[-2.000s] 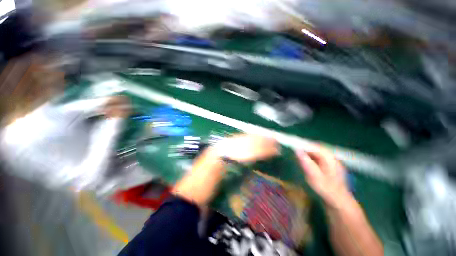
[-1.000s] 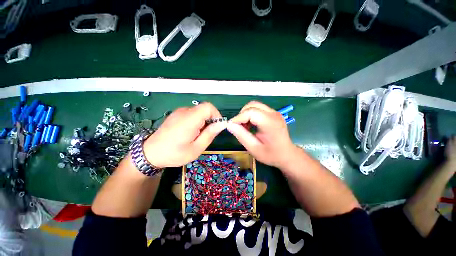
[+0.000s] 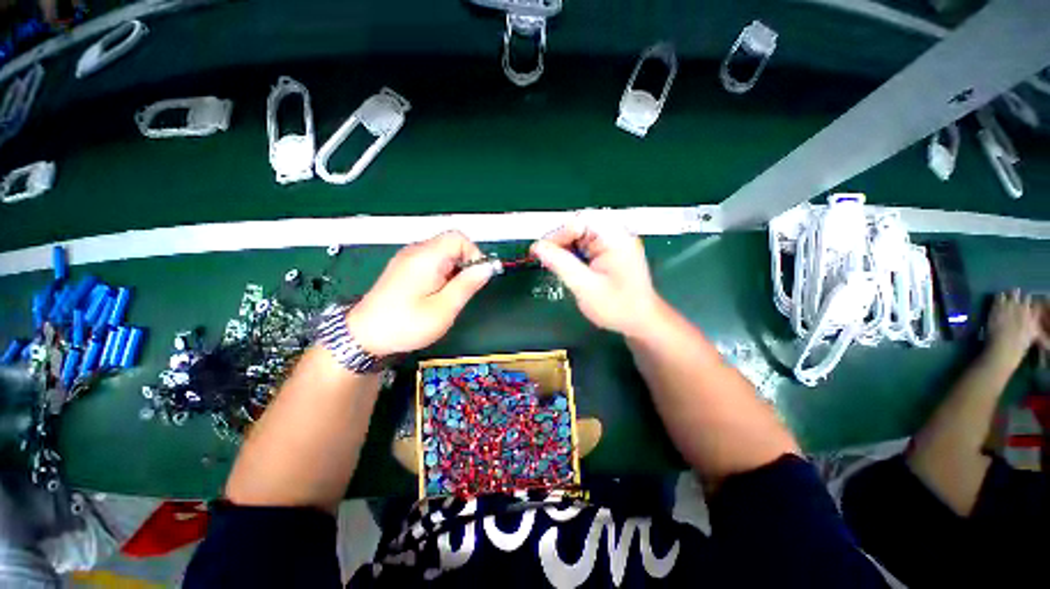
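My left hand [image 3: 420, 293], with a metal watch on the wrist, pinches a small pale connector piece [image 3: 496, 266] with dark wire above the parts box. My right hand [image 3: 599, 276] pinches thin red and black wires [image 3: 520, 262] that run to that piece. What else lies inside the right fingers is hidden. The parts box [image 3: 572, 431] sits against my body below the hands, packed with blue-grey cell ends and red wires. A tangled pile of wired circuit boards [image 3: 219, 368] lies left of my left hand.
Loose blue cells [image 3: 86, 316] lie at the far left. White plastic housings [image 3: 852, 276] are heaped at the right, beside a dark flat object [image 3: 949, 283]. More housings lie on the conveyor behind the pale rail [image 3: 461, 227]. A grey upright [image 3: 852, 109] rises right. Another person's hand [image 3: 1013, 327] is at the right edge.
The view is steady after the earlier blur. Since one second ago my hands have moved slightly apart, and red and black wires now show between them. The conveyor housings appear lower and further left.
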